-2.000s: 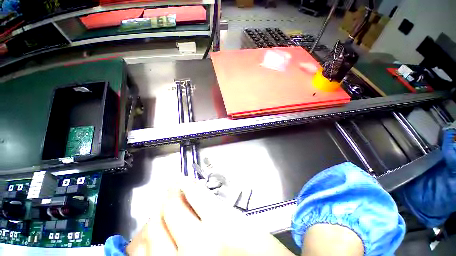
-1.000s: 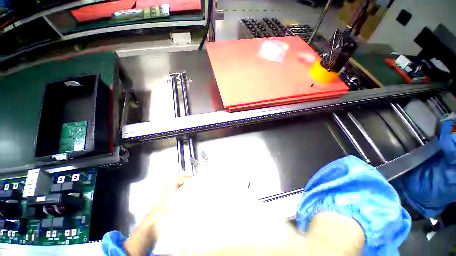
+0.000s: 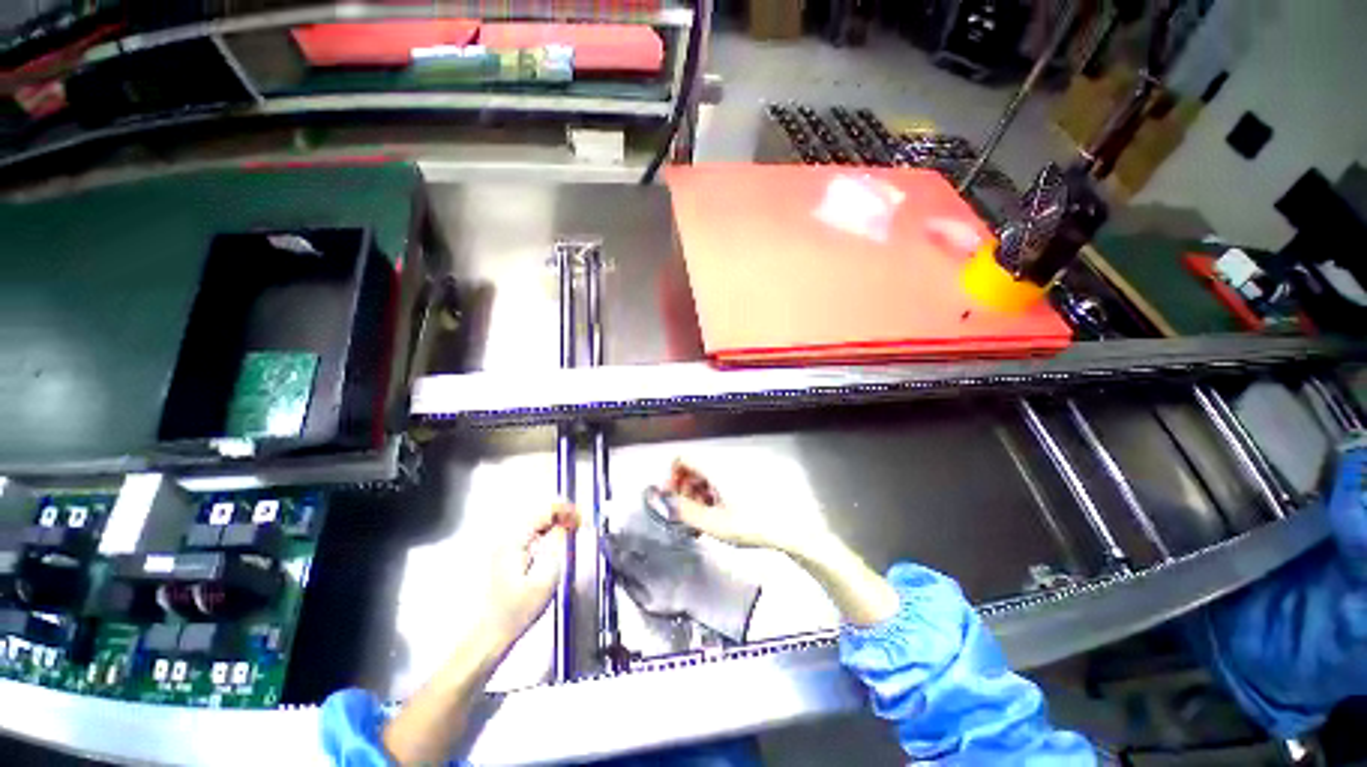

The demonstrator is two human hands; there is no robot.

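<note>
A crumpled grey cloth work glove (image 3: pixel 682 577) is over the metal bed, beside the thin guide rods (image 3: pixel 585 337). My right hand (image 3: pixel 717 517) is bare and grips the glove's upper part near the fingertips. My left hand (image 3: pixel 528 567) is bare, left of the glove and apart from it, close to the rods. Its fingers are curled; whether they pinch something small is not clear. Blue elastic cuffs show on both wrists.
At left, populated circuit boards (image 3: pixel 158 592) lie below a black tray (image 3: pixel 363 337) holding a small green board (image 3: pixel 273 393). Red sheets (image 3: pixel 825 277) with an orange holder (image 3: pixel 1005 280) lie beyond the conveyor rail (image 3: pixel 750 382). Another person's blue sleeve (image 3: pixel 1289 577) is at right.
My hands were close together, blurred and glaring over the bed. They are now apart, smaller in view, with the grey glove clearly visible in my right hand. The view has shifted slightly.
</note>
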